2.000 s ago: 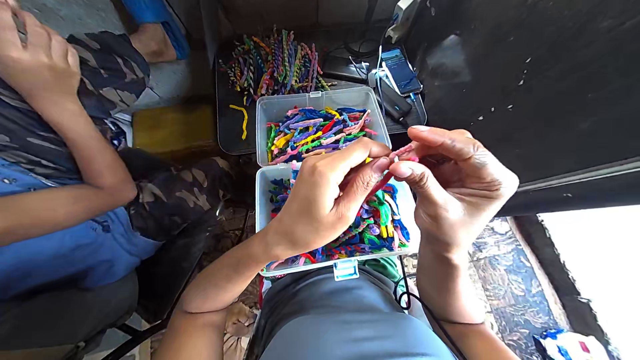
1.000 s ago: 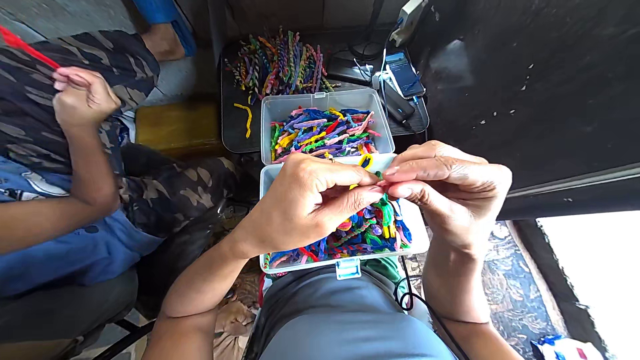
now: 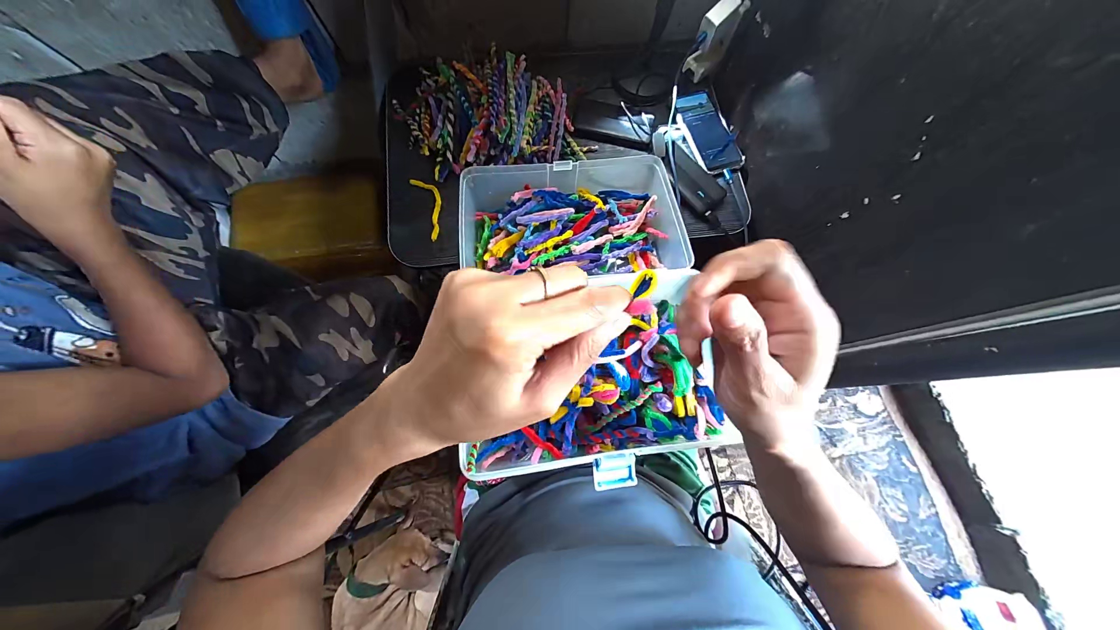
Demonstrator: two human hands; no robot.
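My left hand (image 3: 516,350), with a ring on one finger, pinches a small piece of fuzzy pipe cleaner (image 3: 641,308) that shows pink and yellow at the fingertips. My right hand (image 3: 766,337) is just to its right, blurred, with thumb and fingers curled and apart and nothing visible between them. Both are over the near half of a clear plastic case (image 3: 612,458), which holds many short pipe cleaner pieces (image 3: 630,407) in mixed colours. The far half of the case (image 3: 674,219) holds more short pieces (image 3: 569,232).
Beyond the case, a black tray table (image 3: 407,232) carries a bundle of long twisted pipe cleaners (image 3: 499,109), a yellow piece (image 3: 435,210), a phone (image 3: 707,127) and cables. A seated person (image 3: 131,350) is at the left. A dark panel (image 3: 919,175) stands at the right.
My hands, together at the fingertips one second ago, are now apart, the right one away to the right. The other person's hand held a red strip then; none shows now.
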